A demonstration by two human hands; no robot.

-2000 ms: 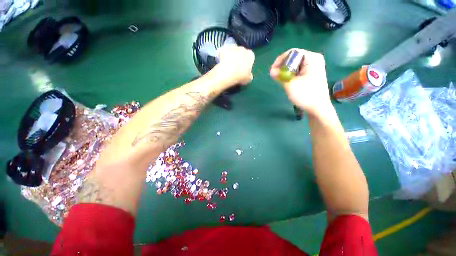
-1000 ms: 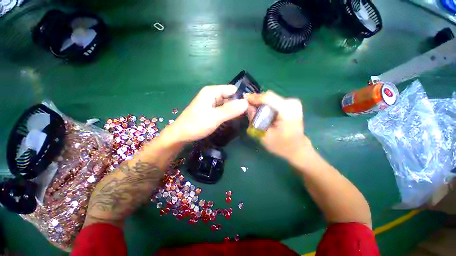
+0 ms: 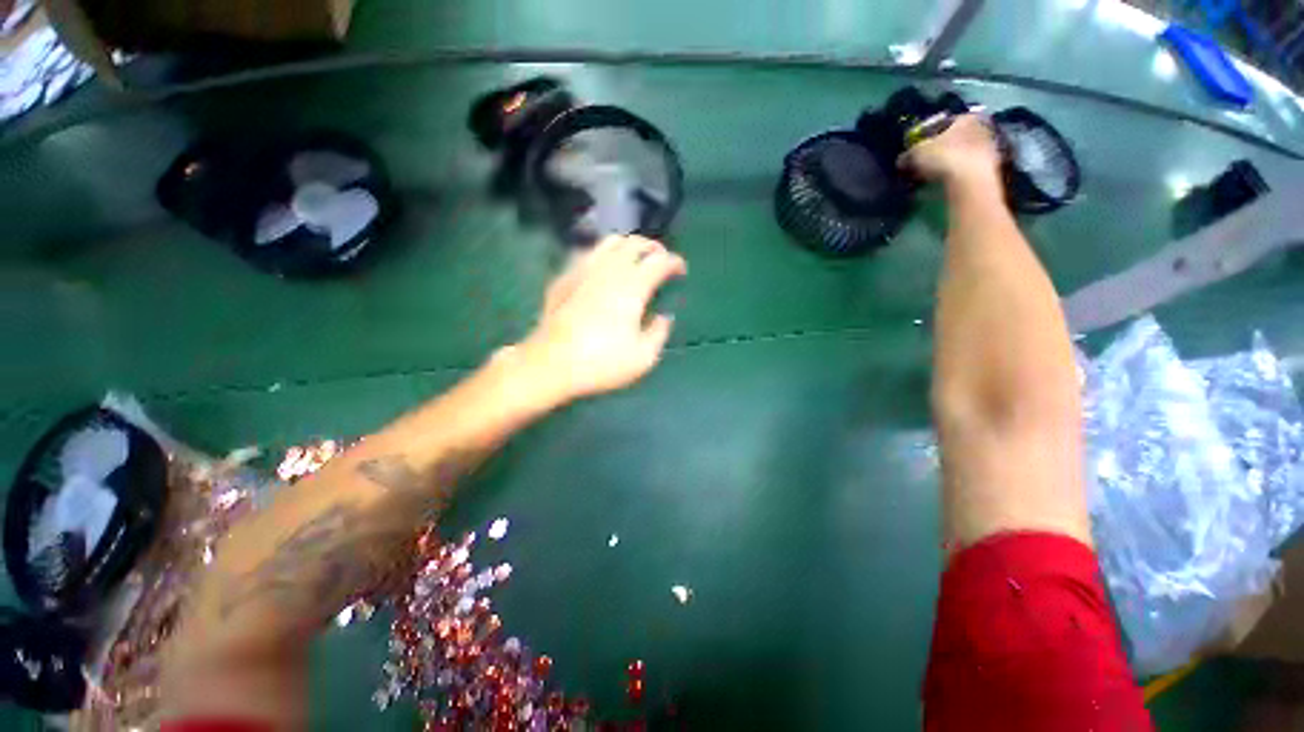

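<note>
A black mini desk fan (image 3: 608, 172) with pale blades lies at the far middle of the green bench, slightly blurred. My left hand (image 3: 608, 312) is just on the near side of it, fingers apart, holding nothing. My right hand (image 3: 955, 150) is stretched out to the far right, among black fans. A bit of the mallet's yellow face (image 3: 930, 127) shows at its fingers; the rest is hidden. The hand is beside a fan with a black slotted grille (image 3: 841, 193); whether it touches a fan is unclear.
Another fan (image 3: 318, 203) lies far left, one (image 3: 83, 508) near left on the bag of caps (image 3: 150, 615). Loose shiny caps (image 3: 465, 644) lie front left. A fan (image 3: 1041, 160) is right of my right hand. A metal bar (image 3: 1187, 272) and crumpled poly bag (image 3: 1187, 486) are at right.
The fan my hands worked on close in front now lies at the far middle. My left hand has come off it. My right hand has reached forward and right to the other fans. The view has shifted.
</note>
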